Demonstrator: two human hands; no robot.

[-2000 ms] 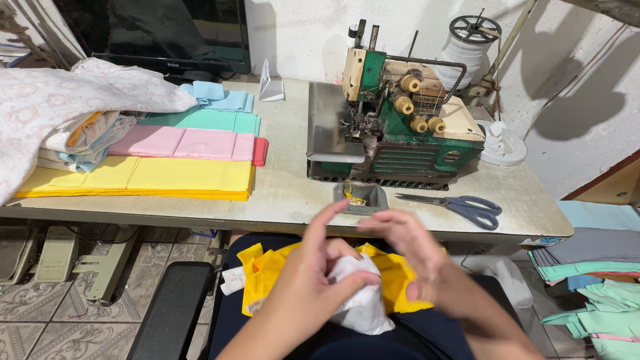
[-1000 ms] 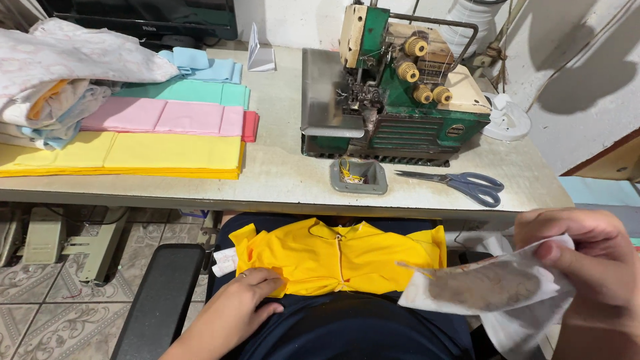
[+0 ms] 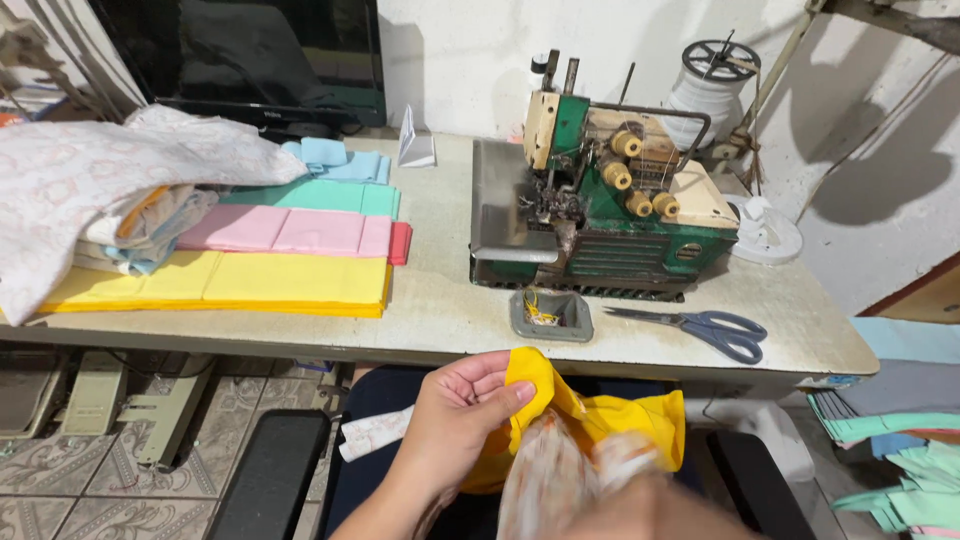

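Over my lap, my left hand (image 3: 469, 412) pinches an edge of the yellow fabric piece (image 3: 637, 420) between thumb and fingers. My right hand (image 3: 645, 510), blurred at the bottom, is at the white patterned cloth (image 3: 544, 465), which lies against the yellow fabric; its fingertips cannot be made out. A strip of white printed fabric (image 3: 375, 433) sticks out left of my left wrist. On the table beyond stand a green overlock sewing machine (image 3: 622, 247) and a small grey tray (image 3: 551, 330) with thread scraps. Blue-handled scissors (image 3: 697, 322) lie right of the tray.
Folded yellow fabric (image 3: 300, 281), pink fabric (image 3: 315, 231) and patterned cloth (image 3: 150, 165) fill the table's left. Behind are a monitor (image 3: 255, 52) and a large thread spool (image 3: 705, 97). Chair armrests (image 3: 274, 465) flank my lap. More fabric (image 3: 915, 480) is piled at the right.
My right hand has come in from the right with the white cloth to the yellow fabric. My left hand has lifted an edge of the yellow fabric, which lay spread on my lap.
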